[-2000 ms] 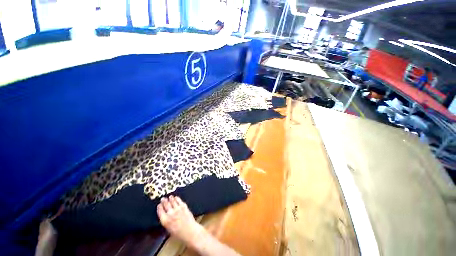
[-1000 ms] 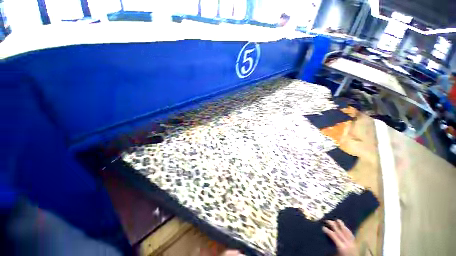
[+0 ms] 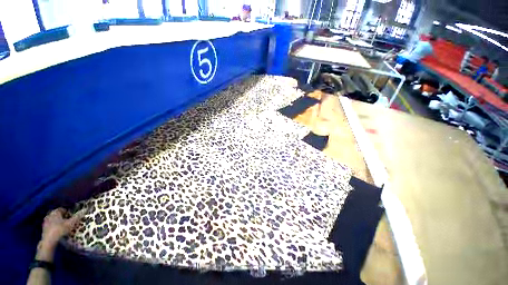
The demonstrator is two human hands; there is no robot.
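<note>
A wide leopard-print sheet [image 3: 223, 189] lies spread along the blue press, its back part in shadow under the press edge. Black fabric [image 3: 359, 222] shows beneath it along the front edge and in patches at the right. My left hand [image 3: 57, 225], with a dark band on the wrist, is at the sheet's near left corner, fingers over its edge; whether they pinch it is unclear. My right hand is out of the picture.
The blue press [image 3: 111, 94] with a circled 5 runs along the left. A wooden edge [image 3: 323, 117], a long white strip [image 3: 384, 189] and a brown table [image 3: 445, 183] lie to the right. A person [image 3: 418, 53] is in the far background.
The leopard-print sheet now reaches farther towards me and covers most of the black fabric in front. My left hand is at the left corner. My right hand has left the picture.
</note>
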